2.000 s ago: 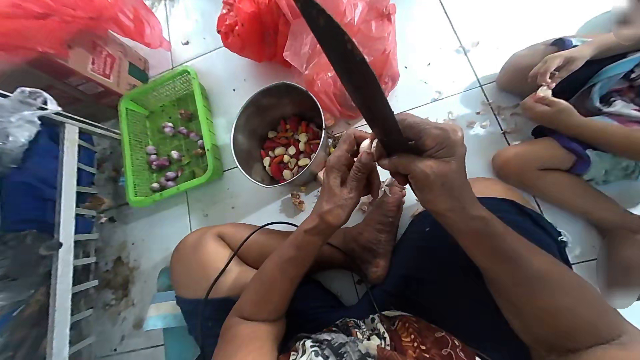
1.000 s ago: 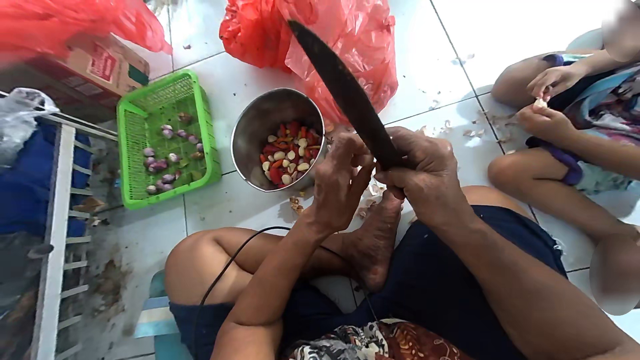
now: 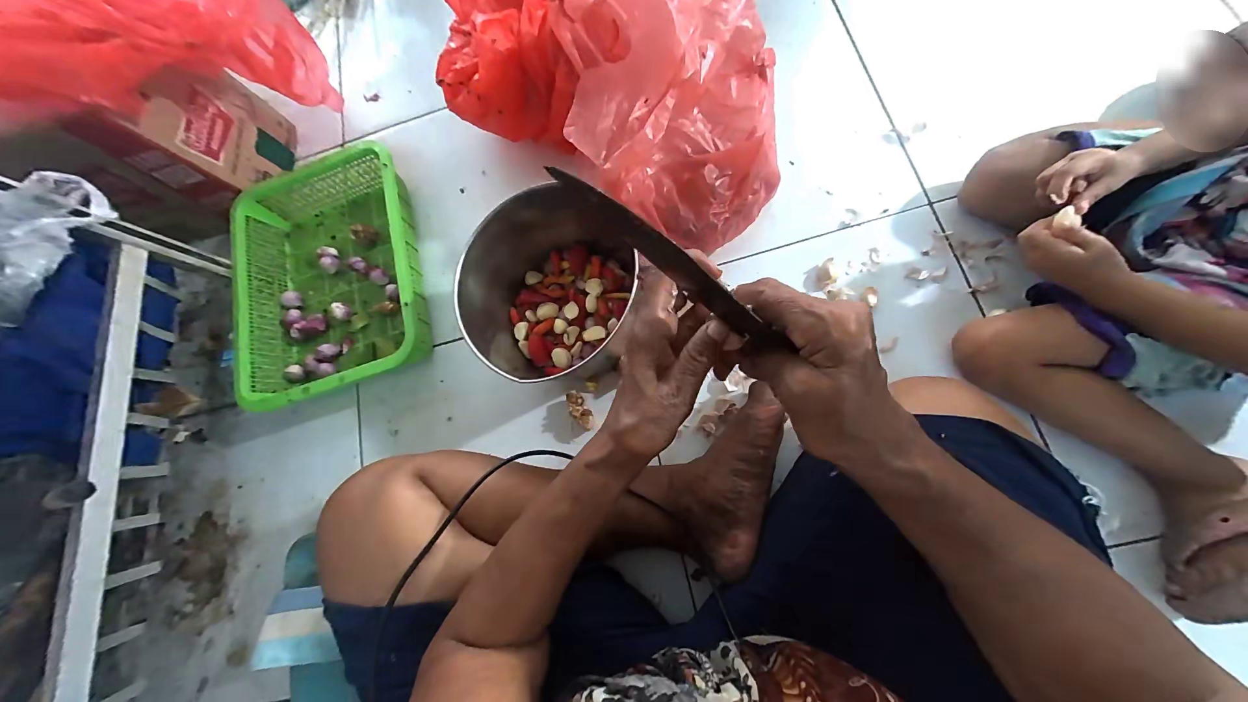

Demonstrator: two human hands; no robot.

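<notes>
My right hand (image 3: 819, 356) is closed around the near end of a large dark-bladed knife (image 3: 653, 249), whose tip points up and left over the rim of a metal pot (image 3: 487, 283). Close beside the blade is my left hand (image 3: 658, 366), its thumb and fingers bent at the knife's lower part; whether a small piece is between them is hidden. Peeled garlic cloves (image 3: 561, 358) and red chillies (image 3: 577, 258) lie in the pot. To its left, a green plastic basket (image 3: 419, 322) holds shallots (image 3: 310, 326).
Red plastic bags (image 3: 682, 117) lie beyond the pot. A cardboard box (image 3: 185, 146) and a white metal rack (image 3: 102, 439) are at left. Garlic skins (image 3: 829, 273) litter the tiles. At right another person's hands (image 3: 1077, 224) hold a pale clove. A black cable (image 3: 439, 517) crosses my leg.
The knife has tilted further left and lower, so its tip is now over the pot. My hands remain close together at its lower end.
</notes>
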